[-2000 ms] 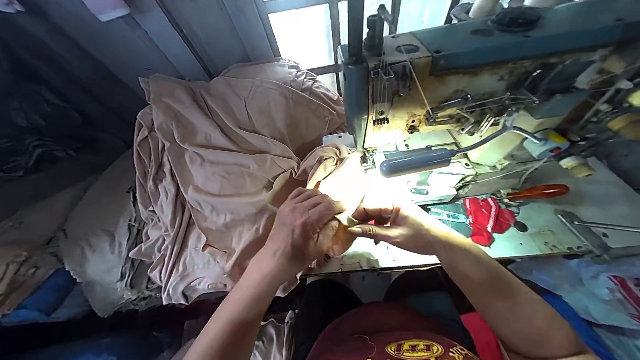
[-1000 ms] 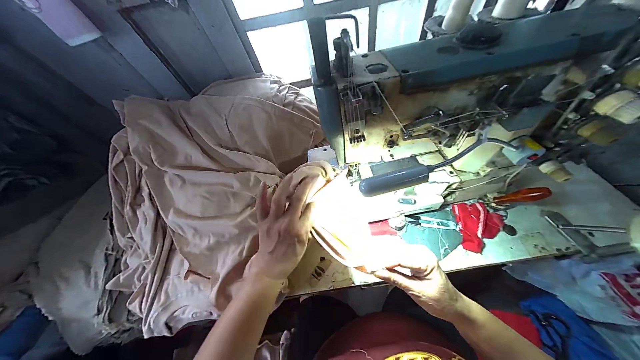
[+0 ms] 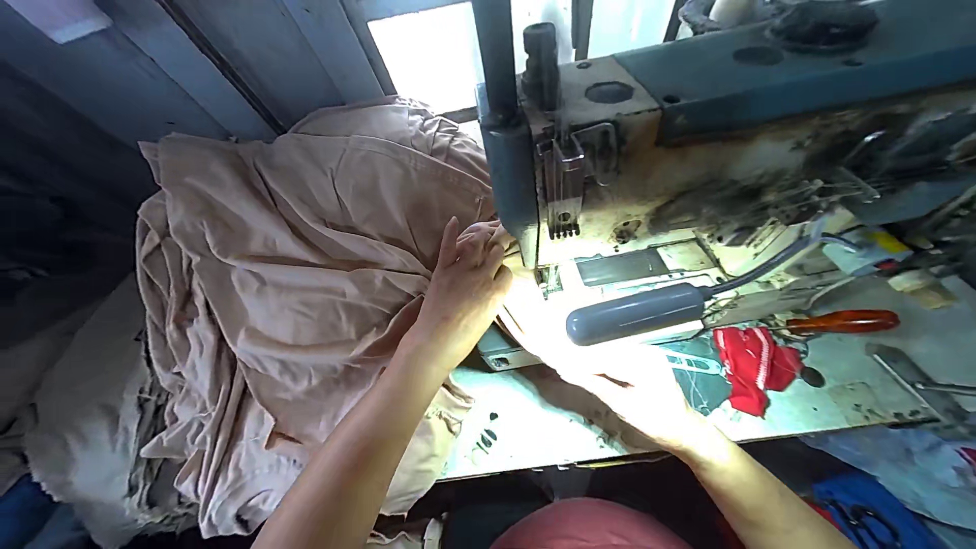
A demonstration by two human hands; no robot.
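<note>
My left hand (image 3: 469,286) lies on the beige fabric (image 3: 320,252), just left of the needle area of an industrial sewing machine (image 3: 595,168). Its fingers press on a fold of the cloth beside the machine head. My right hand (image 3: 640,393) pinches the brightly lit edge of the same cloth, in front of the machine bed; glare hides part of those fingers. The cloth runs between both hands, past the presser foot area. A grey lamp (image 3: 637,313) on a bendable stem shines on it from the right.
A red cloth piece (image 3: 755,366), a wooden-handled tool (image 3: 842,322) and a metal bracket (image 3: 915,385) lie on the table (image 3: 816,415) at right. More pale fabric (image 3: 84,427) is heaped at far left. Blue cloth (image 3: 854,511) sits below the table at lower right.
My left hand has moved up to beside the machine head. The cloth was held in a loop between both hands a second ago and now stretches from the machine toward my right hand.
</note>
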